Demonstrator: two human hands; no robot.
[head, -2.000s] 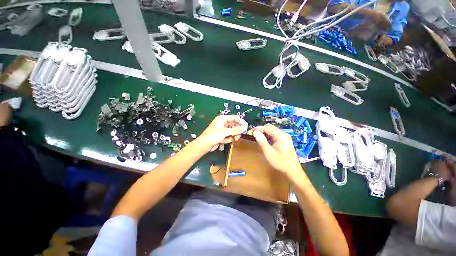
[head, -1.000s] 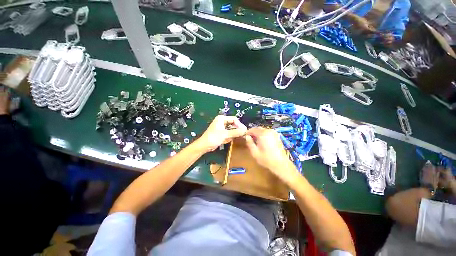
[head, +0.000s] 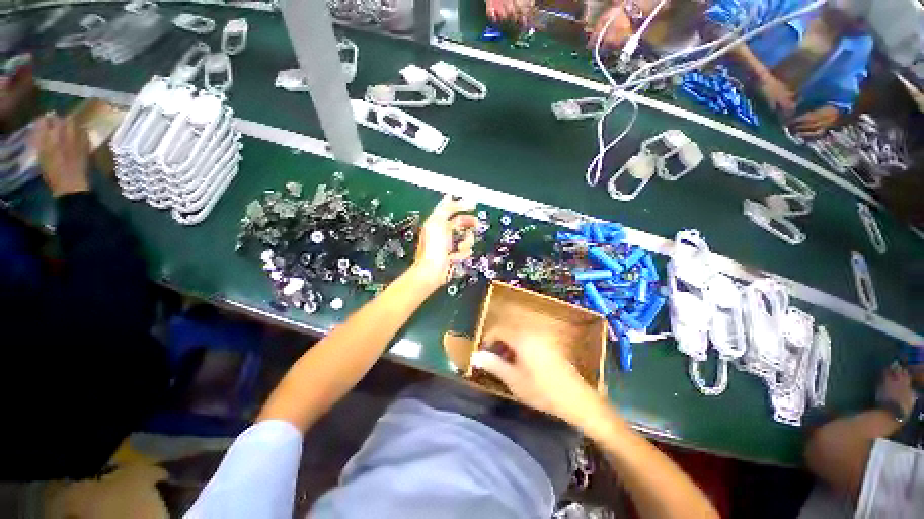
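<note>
My left hand point(head: 446, 241) is over the small parts between the dark heap point(head: 319, 225) and the blue cylinders point(head: 620, 279), fingers curled with a gap; whether it holds a part cannot be told. My right hand point(head: 522, 367) is low inside the shallow cardboard box point(head: 596, 350) at the bench edge, near its left front corner. The hand is blurred, and what its fingers hold, if anything, is hidden. Small white discs point(head: 317, 237) lie among the dark parts.
White oval-framed units point(head: 755, 319) are piled at right; a neat stack of them point(head: 177, 152) stands at left. More lie across the green bench behind a pale strip. A grey upright point(head: 324, 86) and white cables point(head: 618, 96) are beyond. Other people's arms show at left, right and top right.
My hands, earlier together above the box's back edge, have parted. The left moved up to the small parts; the right moved down into the box. The view has shifted slightly.
</note>
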